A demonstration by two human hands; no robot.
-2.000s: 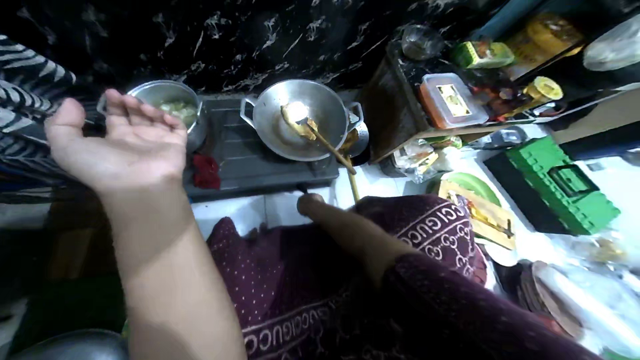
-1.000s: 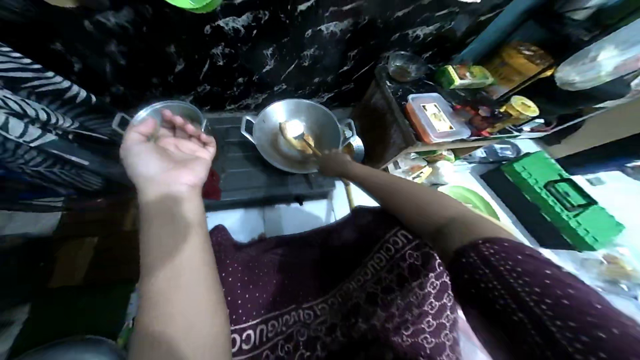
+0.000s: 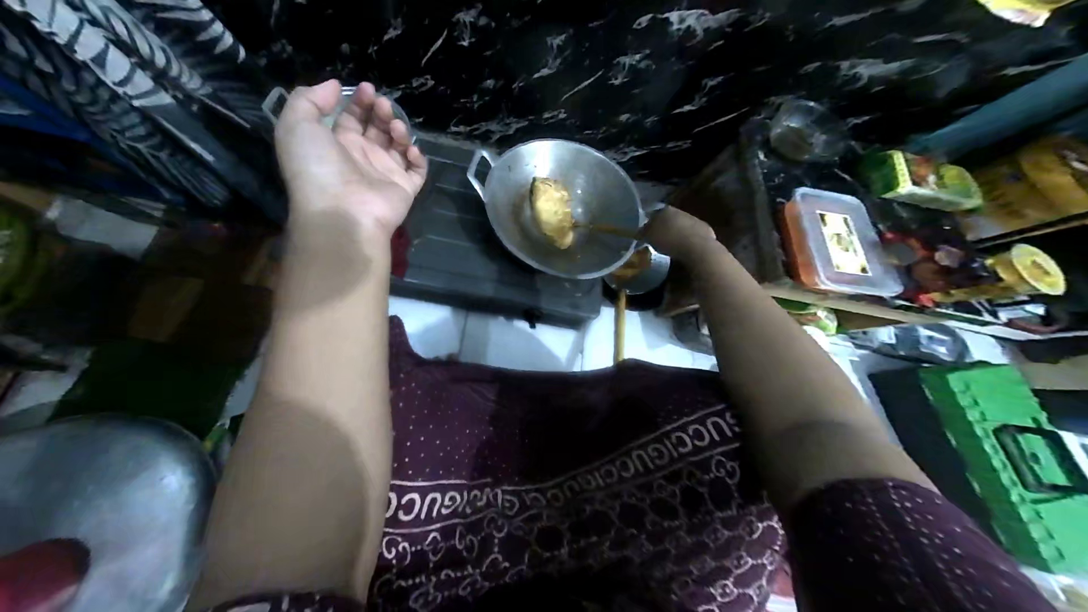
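Observation:
My left hand point(image 3: 353, 161) is raised palm up over the left of the stove, fingers curled and nothing in it, partly hiding a metal pot point(image 3: 399, 115). My right hand point(image 3: 677, 233) grips the thin handle of a utensil point(image 3: 608, 229) at the right rim of an aluminium wok point(image 3: 595, 183). A golden-brown piece point(image 3: 552, 212) lies in the wok at the utensil's far end; whether it is food or the utensil's head, I cannot tell. Beside the wok's lower right stands a small metal pan or bowl point(image 3: 650, 270), with a wooden handle point(image 3: 620, 327) pointing toward me.
The wok sits on a dark stove point(image 3: 459, 246) against a black marbled wall. On the right, a shelf holds a lidded plastic container point(image 3: 837, 242), packets and a jar point(image 3: 1027, 270). A green case point(image 3: 1011, 450) stands lower right. A large metal basin point(image 3: 110, 501) is lower left.
My right hand, near my lap two seconds ago, has moved up to the wok's right side and holds the utensil. My left hand stays raised, palm up.

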